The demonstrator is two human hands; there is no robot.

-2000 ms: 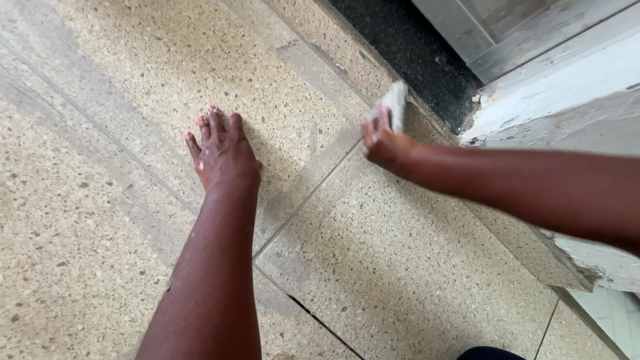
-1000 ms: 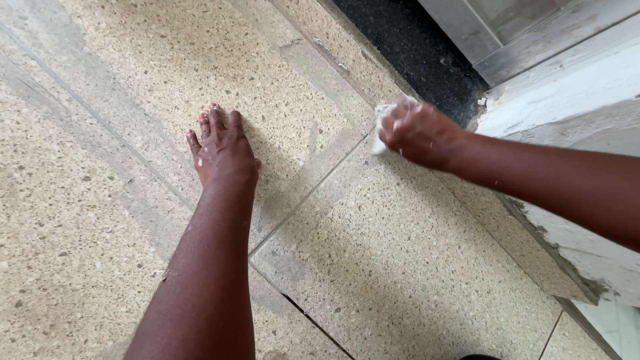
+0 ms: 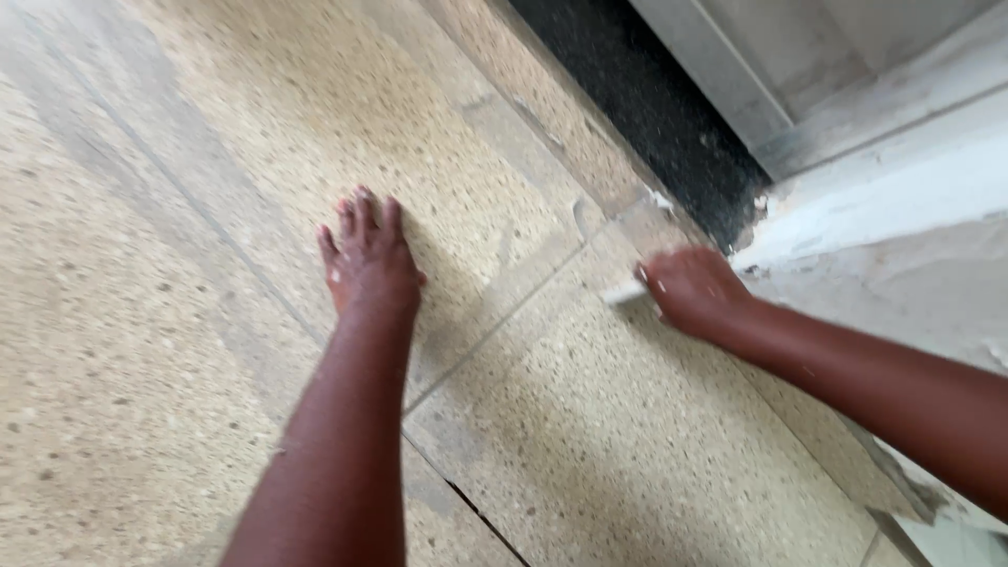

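Observation:
My left hand (image 3: 372, 264) lies flat on the speckled floor tile (image 3: 315, 126) with its fingers spread, holding nothing; pale specks mark its skin. Over at the right, my right hand (image 3: 691, 287) is closed around a whitish, flat-edged piece (image 3: 626, 293) whose kind I cannot tell, as it is mostly hidden and blurred. That hand is low over the tile beside the skirting tile, just past a joint line (image 3: 504, 319). White flecks dot its back and the forearm.
A strip of black speckled stone (image 3: 638, 102) runs along the upper right, below a grey panel (image 3: 787, 63). Beside it stands a rough whitish wall (image 3: 906, 213). A white smear (image 3: 660, 201) marks the tile edge. A dark gap (image 3: 480, 512) shows between tiles near the bottom.
My right hand has moved down along the tile edge, away from the corner by the joint line, still gripping the whitish piece. My left hand stays flat in place.

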